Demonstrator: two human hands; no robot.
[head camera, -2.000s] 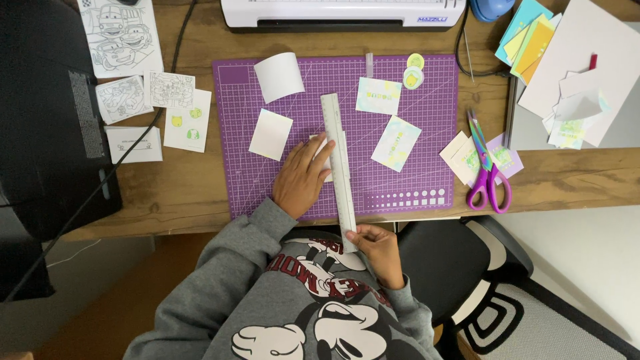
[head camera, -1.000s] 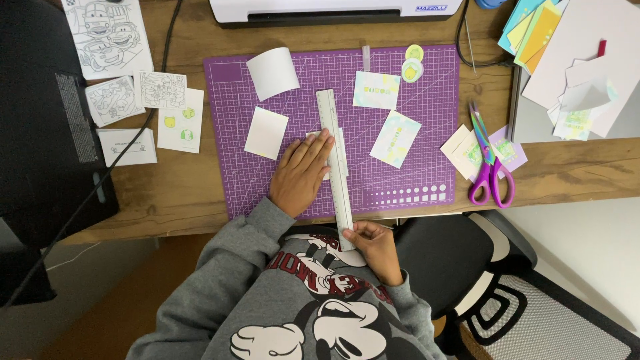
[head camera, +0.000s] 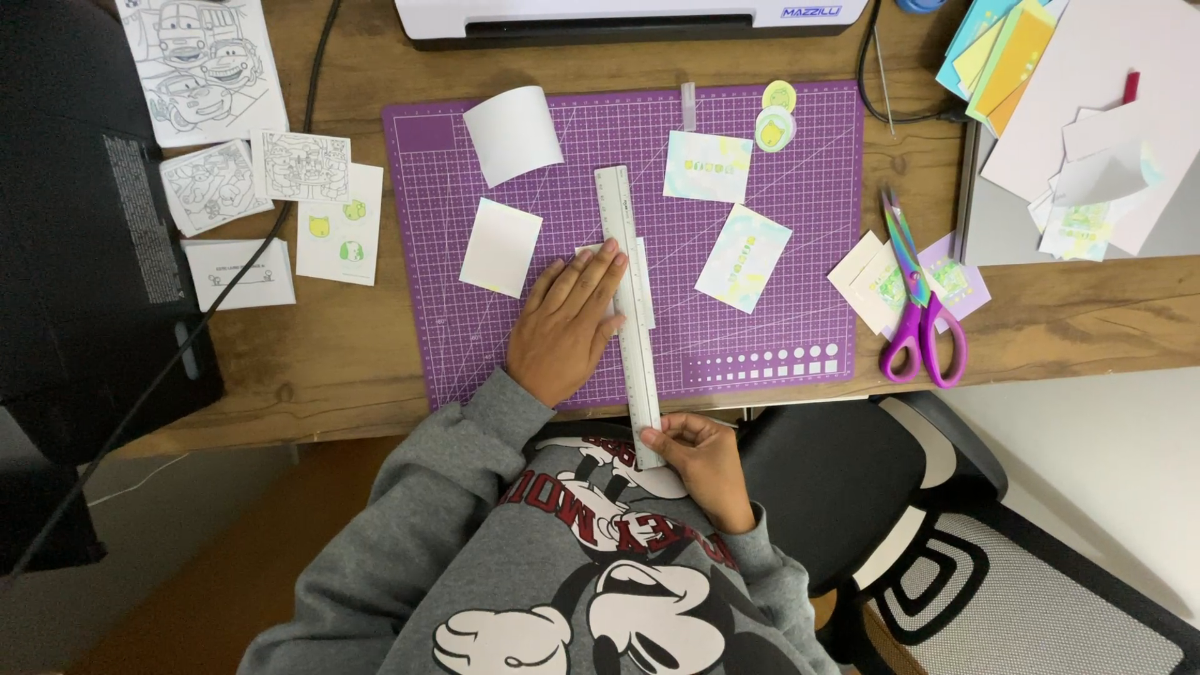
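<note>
A metal ruler lies nearly lengthwise away from me, across a white piece of paper on the purple cutting mat. My left hand rests flat with fingers spread, its fingertips at the ruler's left edge and over part of that paper. My right hand pinches the near end of the ruler, which sticks out past the mat's front edge. Two blank pieces, a curled white sheet and a flat card, lie left of the ruler. Two printed cards lie to its right.
Purple-handled scissors rest on small cards to the right. Round stickers lie on the mat's far right. Coloring sheets and a black cable are on the left. A white machine stands behind; a paper pile sits far right.
The ruler's far end has swung slightly left since the first frame. Both hands have stayed at about the same places on it.
</note>
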